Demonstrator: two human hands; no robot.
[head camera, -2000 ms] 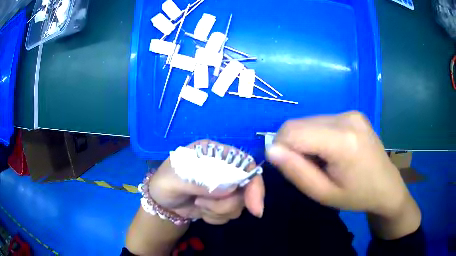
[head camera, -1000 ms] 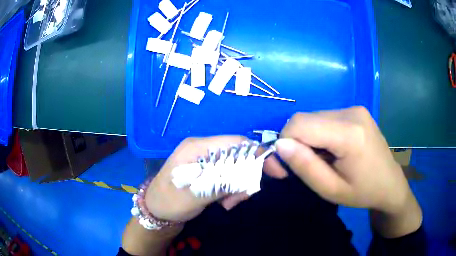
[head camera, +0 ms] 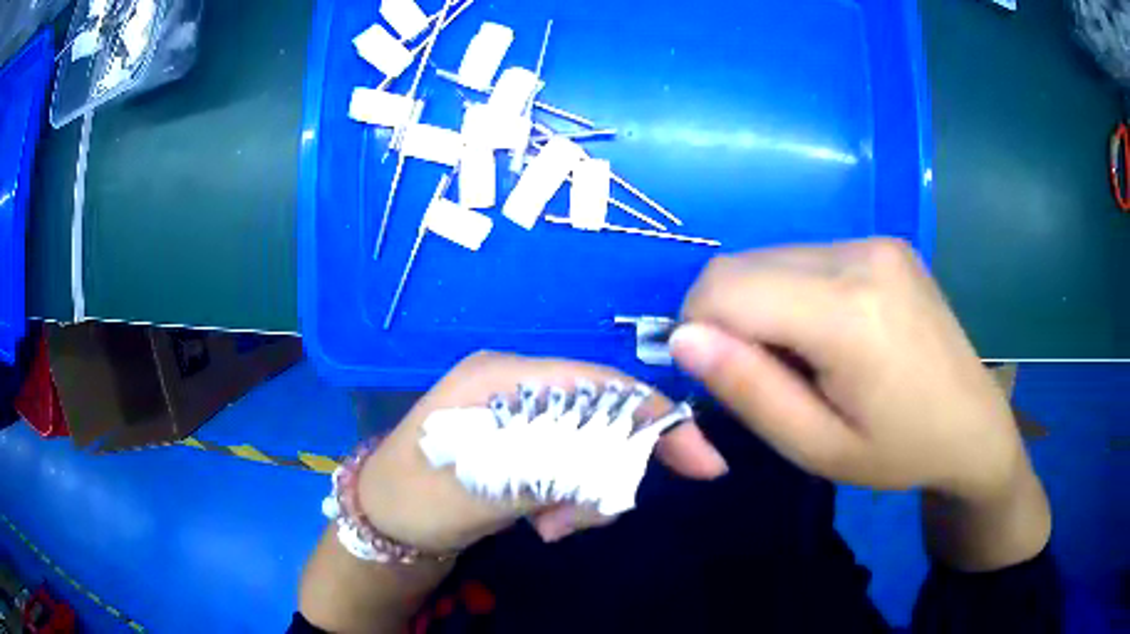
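Note:
My left hand (head camera: 428, 508), with a beaded bracelet at the wrist, holds a fanned bundle of tagged rods (head camera: 545, 456). Their grey ends line up in a row and the white tags overlap below. One rod end at the right sticks out from the row. My right hand (head camera: 830, 359) is closed on a tagged rod (head camera: 654, 339), whose white tag and thin tip show past the fingertips. A small gap lies between it and the bundle. Several loose tagged rods (head camera: 539, 183) lie crossed in the left half of the blue tray (head camera: 310, 248). My right palm is hidden.
A clear tub (head camera: 124, 62) with white-tagged parts stands at the upper left, beside a second blue tray (head camera: 15, 186). Orange-red scissor handles (head camera: 1119, 164) are at the right edge. A clear plastic bag (head camera: 1103, 37) is at the upper right. Cardboard boxes (head camera: 118, 384) stand below the bench.
The bundle has turned so its tags hang downward in a wide fan. My right hand touched the bundle's right end a second ago and is now apart from it. The loose rods lie the same.

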